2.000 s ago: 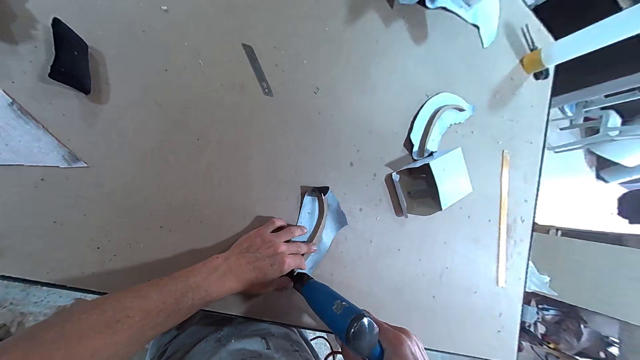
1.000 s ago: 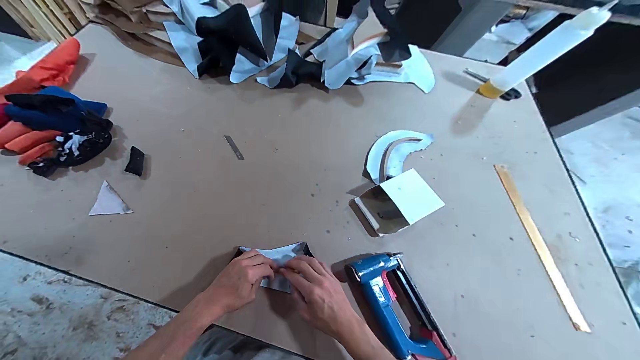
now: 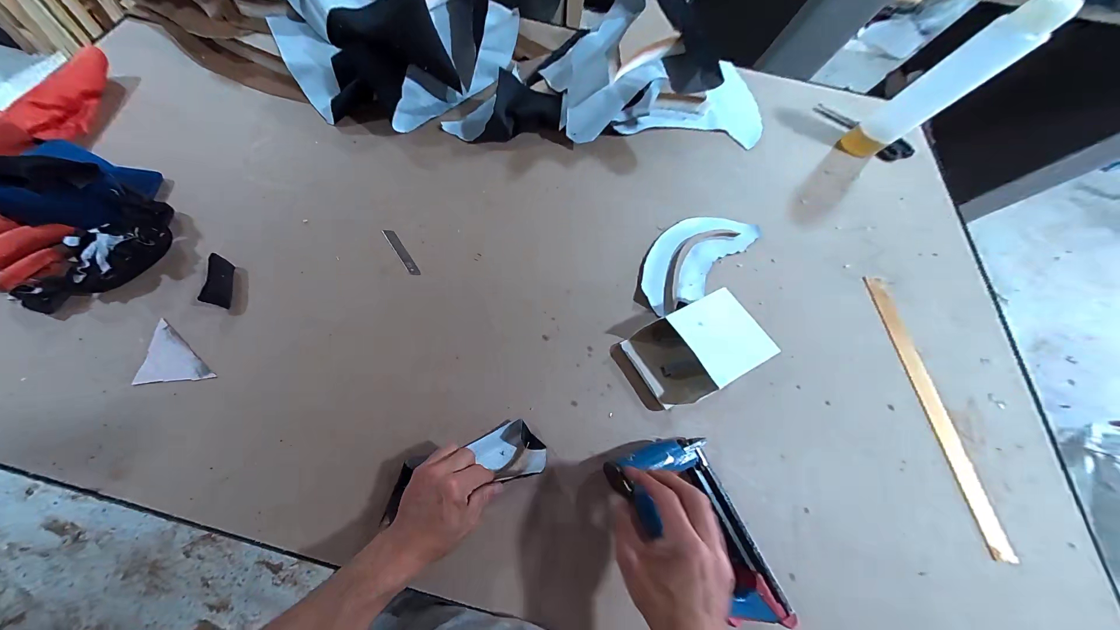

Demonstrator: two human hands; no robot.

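My left hand point(image 3: 444, 494) holds a small fabric-covered piece point(image 3: 503, 451), light on its inner side with black edges, against the table near its front edge. To the right, my right hand point(image 3: 674, 547) is on a blue staple gun point(image 3: 744, 534) that lies on the table, its fingers around the grip. Beyond the hands stands an open cardboard box point(image 3: 724, 337) with small dark strips inside. Touching its far side is a curved piece point(image 3: 691, 254) with a light face and a brown curved strip.
Fabric-covered pieces point(image 3: 525, 87) are heaped along the far edge. A plastic bottle point(image 3: 962, 79) stands back right, a wooden strip point(image 3: 941, 420) lies right. Left are orange and blue cloth items point(image 3: 79, 219), a black scrap point(image 3: 217, 282), a light triangle point(image 3: 172, 354) and a metal blade point(image 3: 402, 252).
One second ago both hands were on the fabric-covered piece and the staple gun lay untouched. My right hand has since moved right onto the staple gun; my left still holds the piece.
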